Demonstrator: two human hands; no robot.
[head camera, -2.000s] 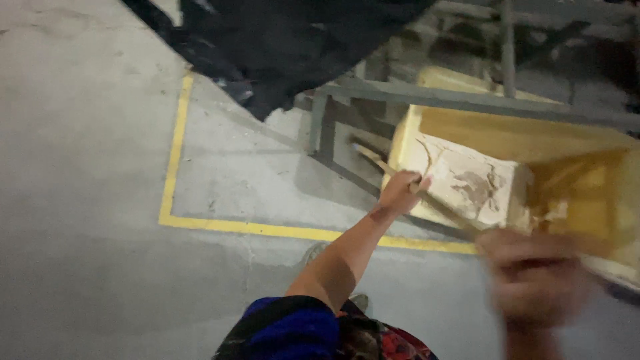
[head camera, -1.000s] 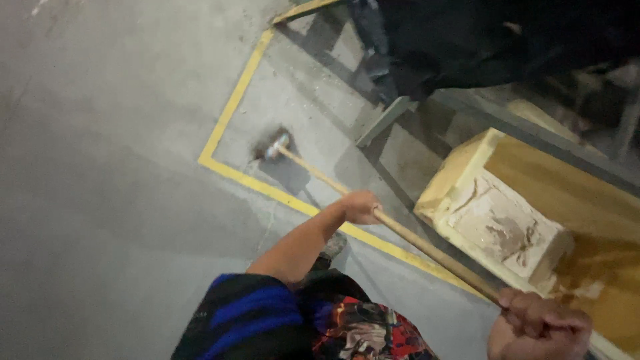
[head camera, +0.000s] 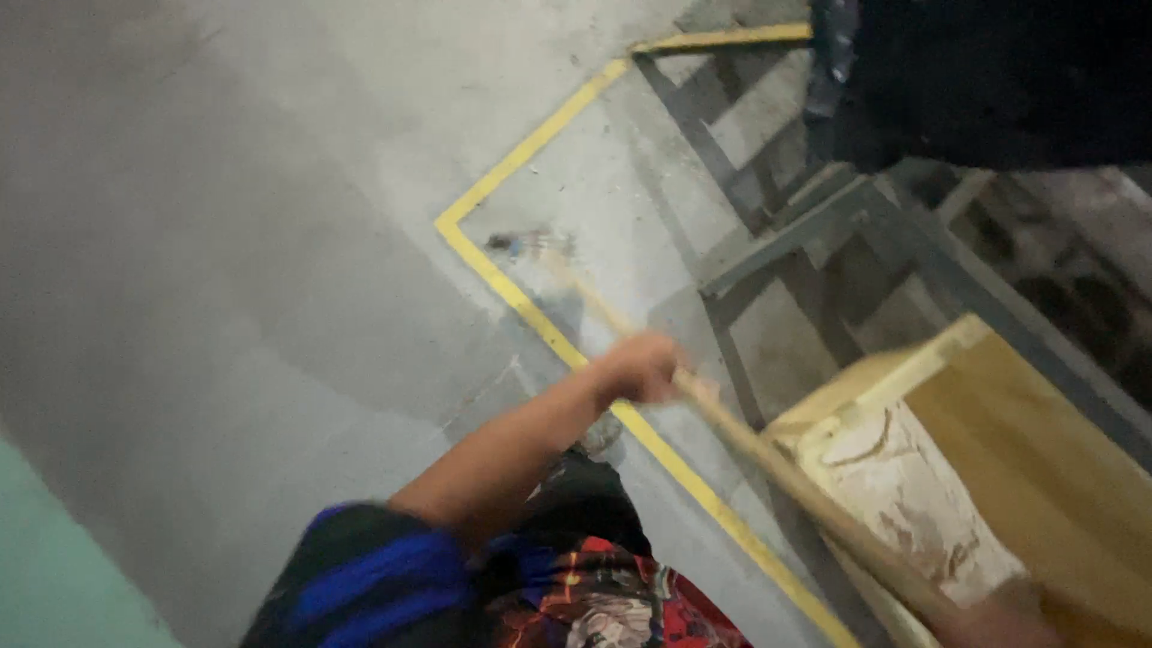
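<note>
A long wooden handle (head camera: 783, 463) runs diagonally from lower right to a blurred brush-like head (head camera: 531, 243) on the floor, inside the corner of a yellow line. Around the handle's middle, my left hand (head camera: 652, 367) is closed. My right hand (head camera: 999, 616), blurred at the lower right edge, grips its upper end. Beneath and beside the handle stands a yellowish bin (head camera: 1035, 432) with a whitish, brown-streaked block or bag (head camera: 909, 490) in it; which of the two cannot be told.
A yellow floor line (head camera: 540, 319) bends across the concrete floor. At the right is a grey metal frame (head camera: 1017, 297) beside the bin, with black sheeting (head camera: 981, 81) draped above it. Green floor (head camera: 63, 558) shows at the lower left.
The tool's head was blurred above the bin's left side two seconds ago; it is now on the floor near the line's corner. Both hands have stayed on the handle. The view has turned.
</note>
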